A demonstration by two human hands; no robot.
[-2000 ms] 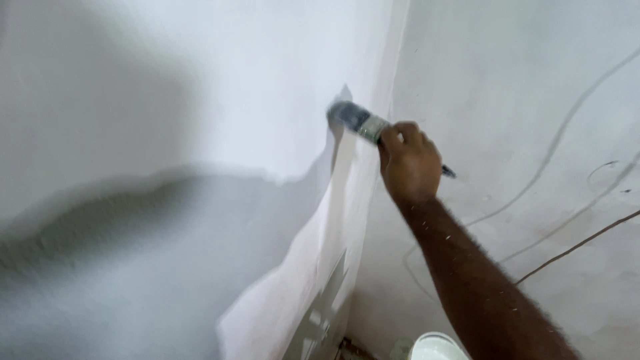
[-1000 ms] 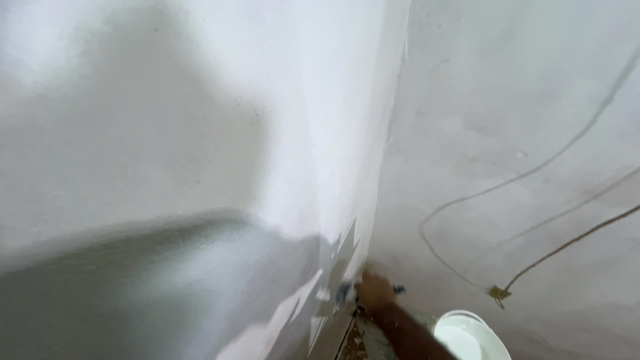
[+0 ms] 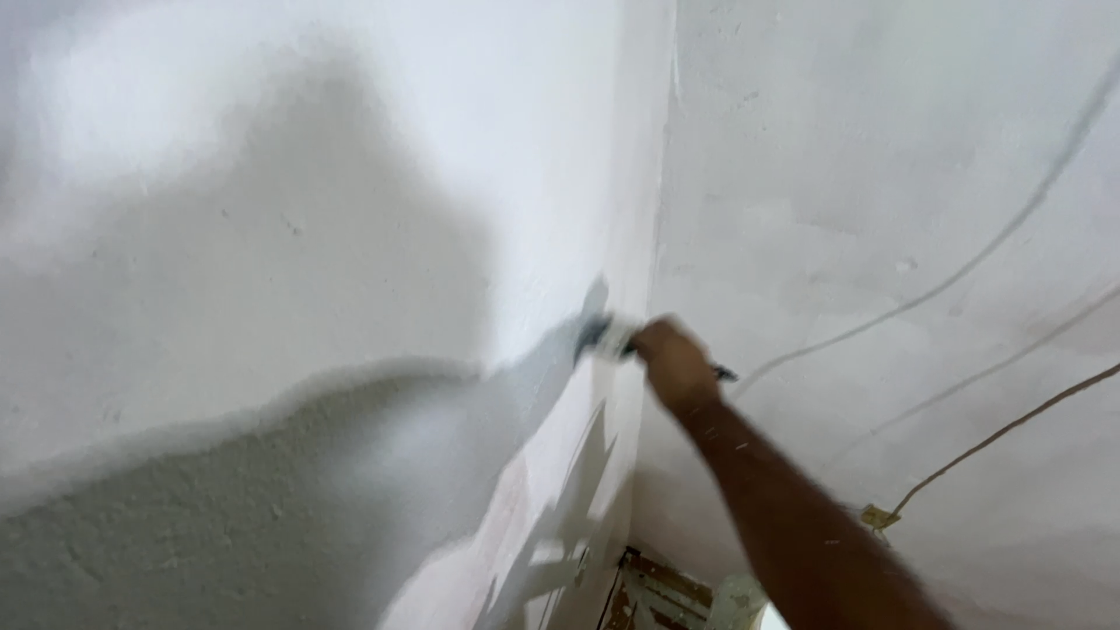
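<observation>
My right hand (image 3: pixel 678 363) is closed around the handle of a flat paintbrush (image 3: pixel 612 338), somewhat blurred. The dark bristles point left and meet or nearly meet the left wall (image 3: pixel 560 262) close to the corner, and the handle's dark end sticks out behind the hand. White covers the upper part of this wall, while a rough grey area lies lower left. Part of a white bucket (image 3: pixel 773 618) shows behind my forearm at the bottom edge. My left hand is out of view.
The right wall (image 3: pixel 831 175) meets the left one at a vertical corner. A brown cable (image 3: pixel 1006 426) runs along it to a small yellowish fitting (image 3: pixel 879 516). Paint-spattered wooden pieces (image 3: pixel 669 582) lie low in the corner. Shadows cross both walls.
My right hand with the brush went down low in the corner a second ago and is now higher up the left wall again. The bucket is now mostly hidden.
</observation>
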